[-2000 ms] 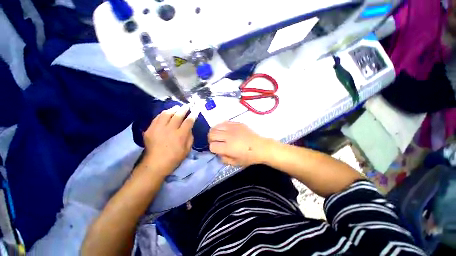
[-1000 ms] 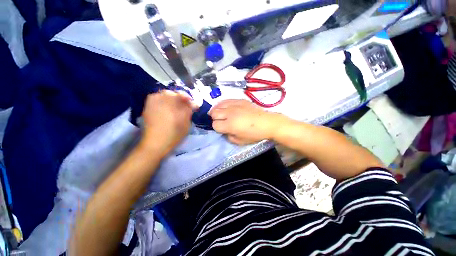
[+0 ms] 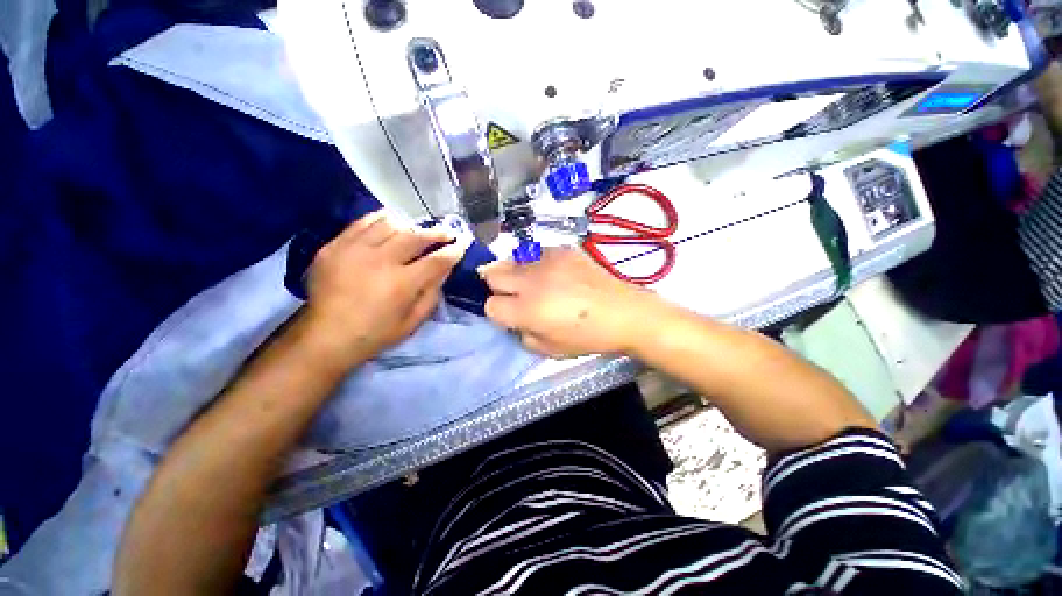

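Observation:
A navy band [image 3: 468, 279] lies at the needle area of the white sewing machine [image 3: 408, 116], between my two hands. My left hand [image 3: 379, 279] lies on the navy band, fingertips beside the presser foot [image 3: 460, 227]. My right hand [image 3: 557, 300] pinches the band's right end just right of the needle; its fingertips are partly tucked under. Grey-blue fabric [image 3: 431, 384] spreads below both hands over the table edge. Navy cloth [image 3: 151, 198] is heaped to the left. The needle itself cannot be made out.
Red-handled scissors [image 3: 631, 233] lie right of the needle, close to my right hand. A dark green bundle [image 3: 829, 231] lies on the bed's right end. A ruler edge [image 3: 466, 437] runs along the front. Pale green cloth [image 3: 848, 349] and a person's striped sleeve [image 3: 1043, 221] are at the right.
The camera view has shifted, showing more of the machine head. Both hands remain at the needle area. My left hand has flattened over the band, and the grey-blue fabric has shifted slightly.

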